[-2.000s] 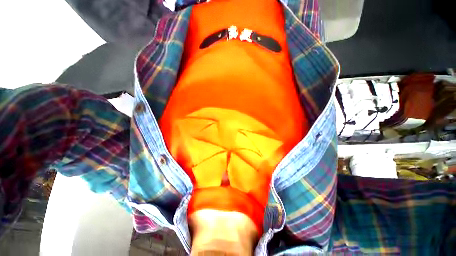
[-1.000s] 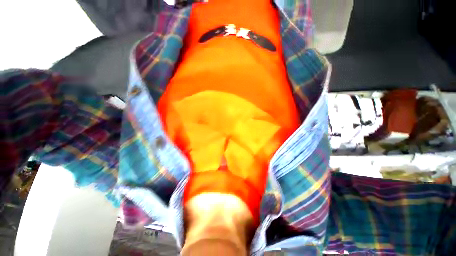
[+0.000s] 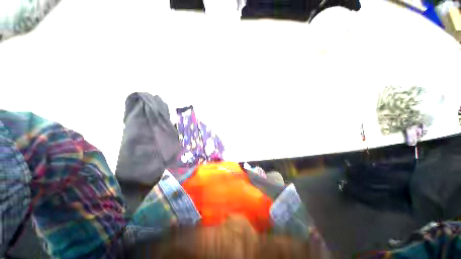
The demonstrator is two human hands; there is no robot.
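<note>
Neither of my hands shows; only my plaid sleeves show at the left and lower right edges. Nearest in front of me on the white table (image 3: 283, 91), a dark grey cloth heap (image 3: 146, 136) hangs over the near edge. A purple floral cloth (image 3: 194, 134) lies just right of it. My orange top (image 3: 227, 189) shows at the bottom, blurred.
A clear bag of silvery pieces (image 3: 402, 109) lies at the right near the table edge. A thin reddish tool (image 3: 363, 132) lies left of it. Dark objects (image 3: 275, 9) stand at the back. A pale bag (image 3: 25, 15) shows at far left.
The view has swung up from my orange top and open plaid shirt to the white table. The cloths and the bag of pieces have come into view.
</note>
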